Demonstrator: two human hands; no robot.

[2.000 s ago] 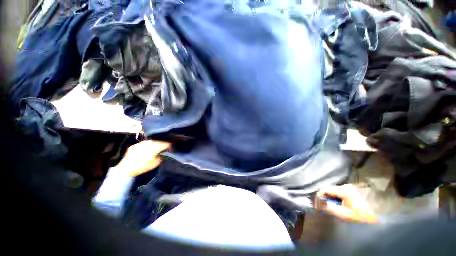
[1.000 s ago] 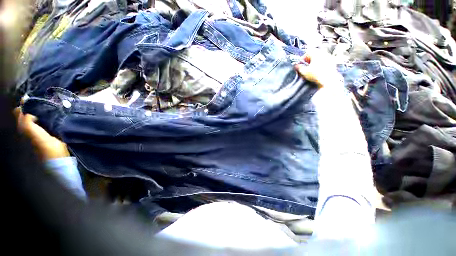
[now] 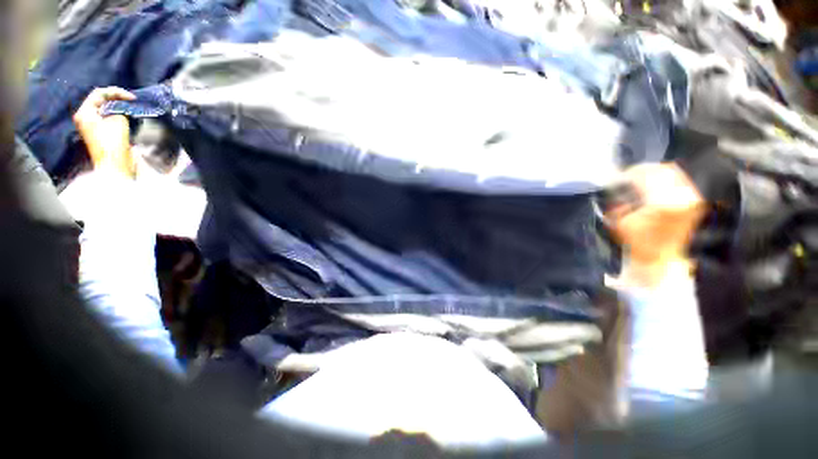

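Note:
A dark blue denim garment is stretched wide between my hands above my lap. Its pale inside shows along the far side, and a strip with several small dots runs across it. My left hand is shut on a short stitched blue end of the garment at the upper left. My right hand is closed on the garment's right edge and is blurred. A small dark shape shows at its fingers, but I cannot tell if it is a tool. The near stitched edge hangs over my lap.
Blue denim garments are heaped along the back. Black or charcoal garments lie in a pile at the right. A bit of white table top shows at the left. A pale rounded surface is at my lap.
The garment has been turned and spread so that its pale inside shows. My left hand has moved up and right. My right hand has come down and right from the garment's far side.

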